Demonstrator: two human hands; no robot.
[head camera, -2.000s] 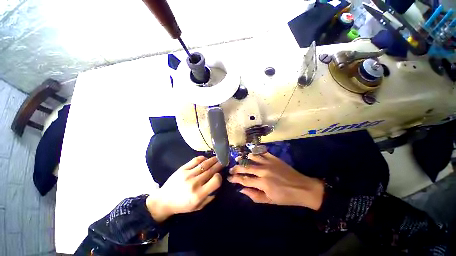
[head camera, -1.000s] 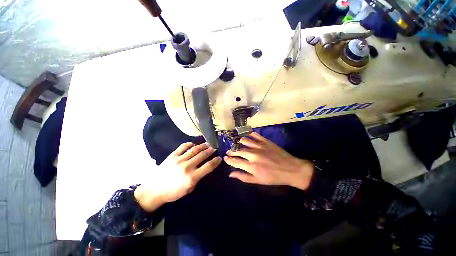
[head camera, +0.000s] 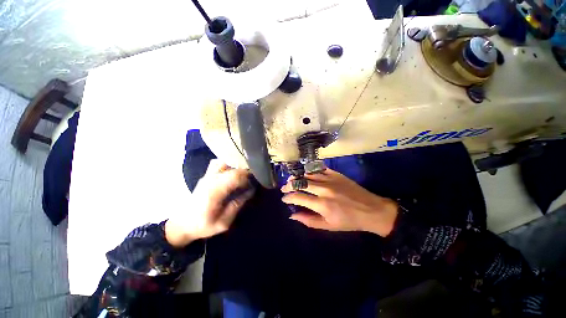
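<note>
The dark navy garment panel lies under the head of the cream sewing machine. A bluer cloth piece shows behind my right fingers. My right hand lies flat on the cloth, fingers slightly apart, fingertips beside the small metal parts under the head. My left hand is blurred, its fingers curled at the cloth's left edge beside the grey bar; whether it pinches cloth cannot be told. The needle point is hidden.
The tension assembly sits right of the grey bar. A brass-coloured base with a silver knob is on top of the head. A dark rod slants in above. A wooden chair with dark cloth stands left of the white table.
My left hand has gone from flat with spread fingers to curled, and has drawn slightly left. My right hand stays near the needle area. The camera view has shifted.
</note>
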